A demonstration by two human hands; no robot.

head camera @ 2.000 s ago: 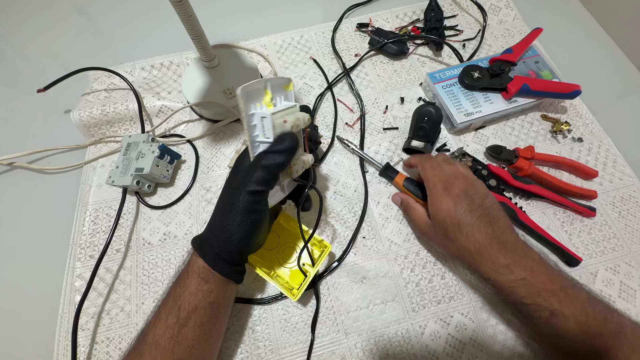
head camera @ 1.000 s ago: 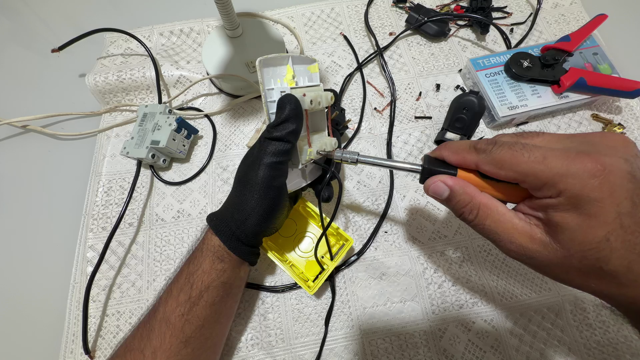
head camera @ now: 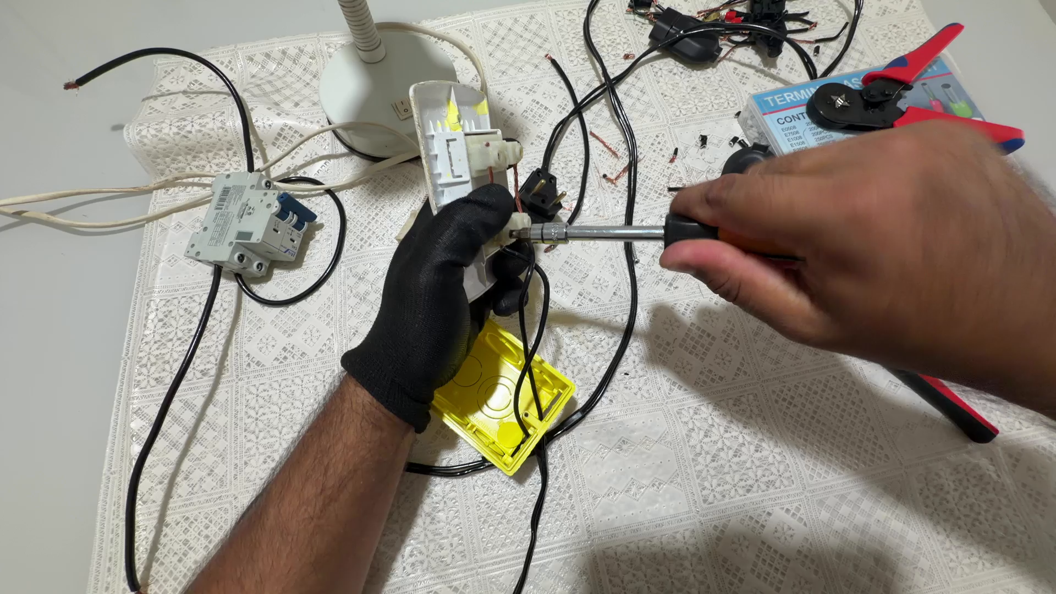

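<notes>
My left hand [head camera: 437, 289], in a black glove, grips a white electrical wall plate [head camera: 441, 177] with its back turned up. Terminal blocks and short copper-coloured wires show on the plate. My bare right hand [head camera: 858, 247] holds a screwdriver [head camera: 606, 233] with a black and orange handle. The screwdriver's tip meets the lower terminal block [head camera: 517, 227], where the exact contact is too small to tell. Black wires [head camera: 540, 305] hang from the plate area over a yellow plastic electrical box [head camera: 503, 400]. Behind the plate lies a black plug [head camera: 542, 195] with metal pins.
A circuit breaker [head camera: 247, 223] with cables lies left, a white lamp base [head camera: 388, 82] behind. At the back right, a crimping tool [head camera: 866, 103] rests on a terminal kit box [head camera: 792, 107]. A red and black tool handle [head camera: 949, 404] shows below my right arm. Wire scraps dot the lace tablecloth [head camera: 709, 487].
Two seconds ago the screwdriver was apart from the wall plate; my right hand has brought its tip to the lower terminal block. My left hand still holds the plate.
</notes>
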